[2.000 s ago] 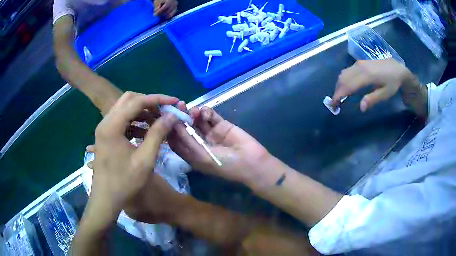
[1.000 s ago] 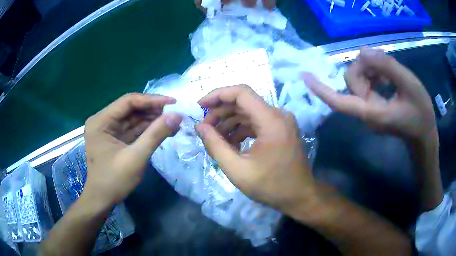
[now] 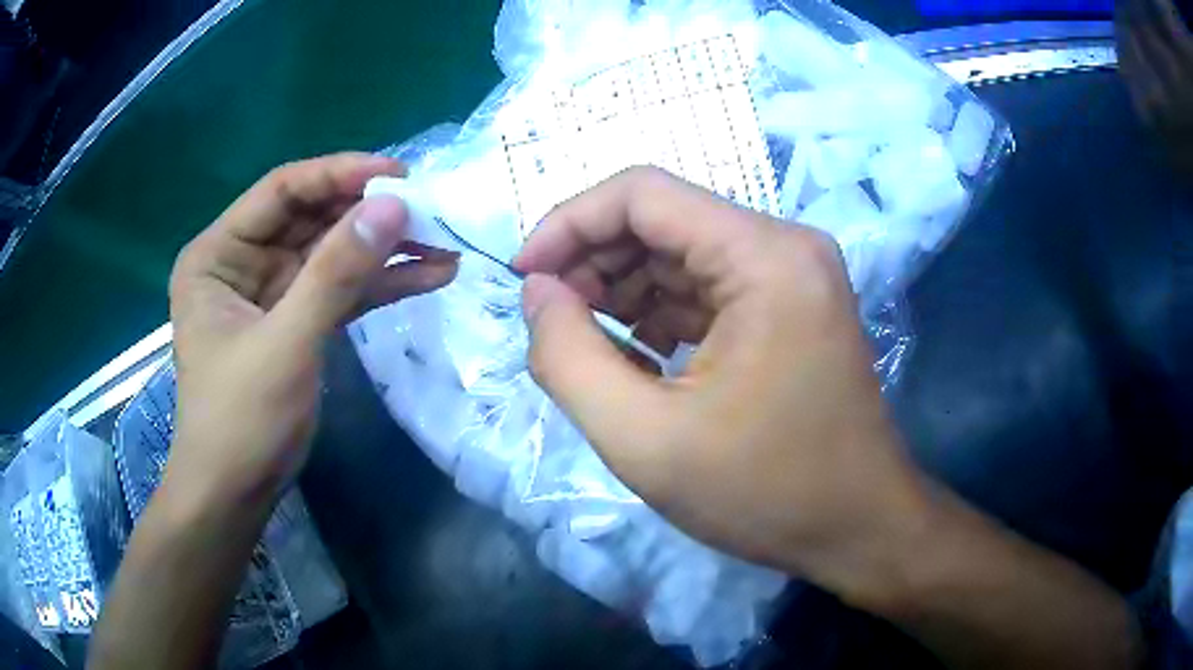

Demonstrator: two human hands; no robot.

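My left hand (image 3: 281, 262) holds a white plastic housing (image 3: 387, 193) between thumb and fingers. My right hand (image 3: 733, 380) pinches a thin dark stem (image 3: 478, 246) that points up and left toward the housing. Glare hides whether the stem touches it. A small pale piece (image 3: 635, 343) shows inside my curled right fingers. Behind and below both hands lies a crumpled clear plastic bag (image 3: 628, 530) packed with white housings. A white paper label (image 3: 641, 111) with a printed grid lies on the bag.
Two clear tubs, one at the far left (image 3: 59, 524) and one partly behind my left forearm (image 3: 294, 576), hold thin parts. The green conveyor (image 3: 288, 92) has pale metal edging. A blue tray edge (image 3: 1014, 8) and part of another person's hand (image 3: 1158, 59) show at upper right.
The bag came into view beneath my hands, and now shows further right. The blue tray has mostly left the view. The other person's hand moved away from the bag. The dark stem now shows clearly.
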